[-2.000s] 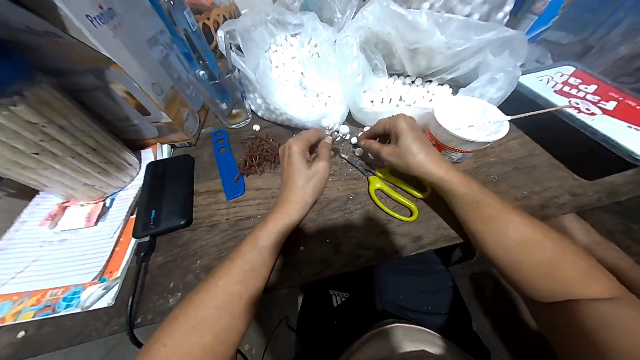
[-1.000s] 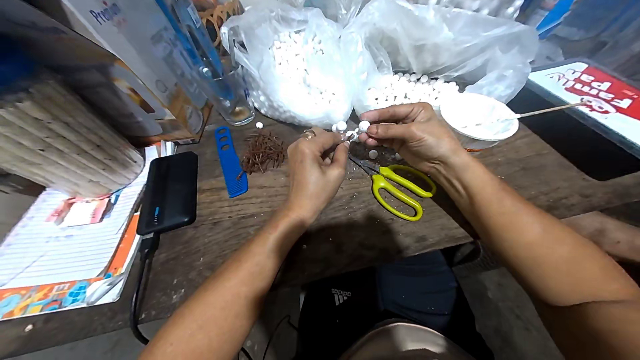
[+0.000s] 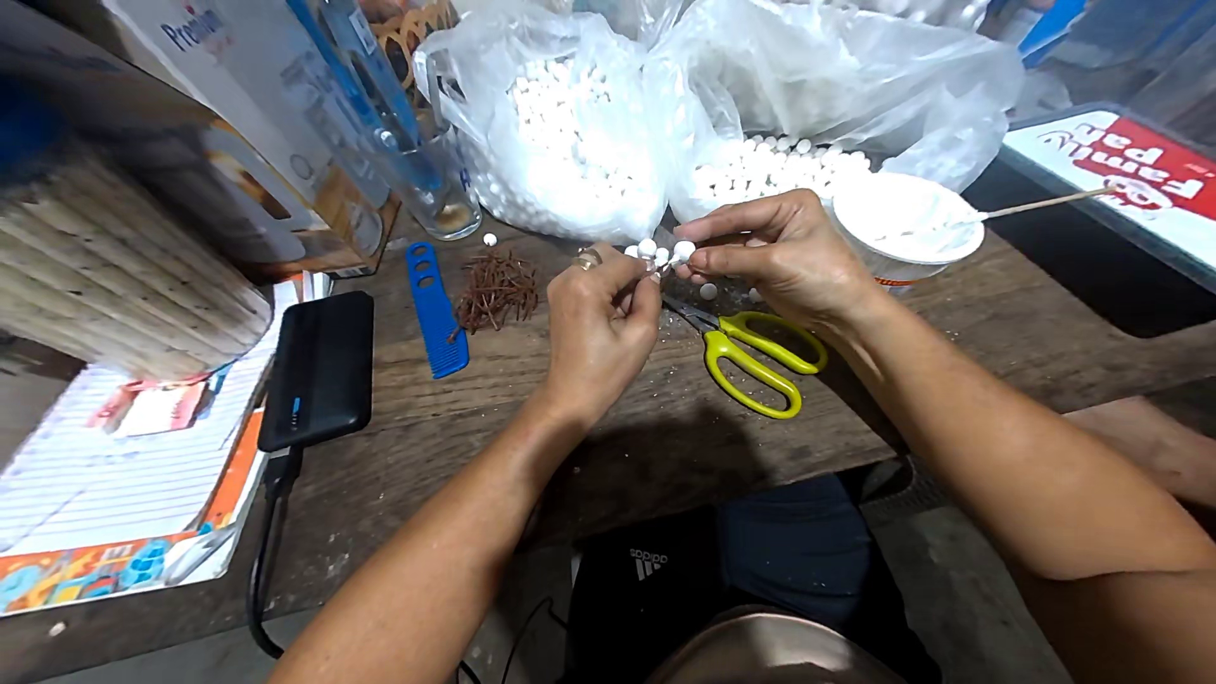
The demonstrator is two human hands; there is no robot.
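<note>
My left hand (image 3: 603, 318), with a ring on one finger, pinches a small cluster of white balls (image 3: 648, 249). From the other side my right hand (image 3: 774, 252) holds a white ball (image 3: 683, 251) between thumb and fingertips, touching or very near that cluster. What joins the balls is too small to tell. Yellow-handled scissors (image 3: 753, 375) lie on the wooden table just below the right hand, blades partly hidden. Left of my hands are a pile of thin brown sticks (image 3: 499, 290) and a blue plastic comb (image 3: 435, 309). A few loose balls (image 3: 709, 292) lie near the scissors.
Plastic bags of white balls (image 3: 570, 142) stand behind my hands. A white tub (image 3: 912, 218) with a stick across its rim is at right, near a dark tray (image 3: 1073, 247). At left are a glass (image 3: 446, 204), a black power bank (image 3: 320, 370), papers (image 3: 85, 465) and bundled sticks (image 3: 114, 275).
Both hands stay close together above the table. The white ball at my right fingertips is now slightly lower, beside the cluster. The scissors and comb have not plainly moved.
</note>
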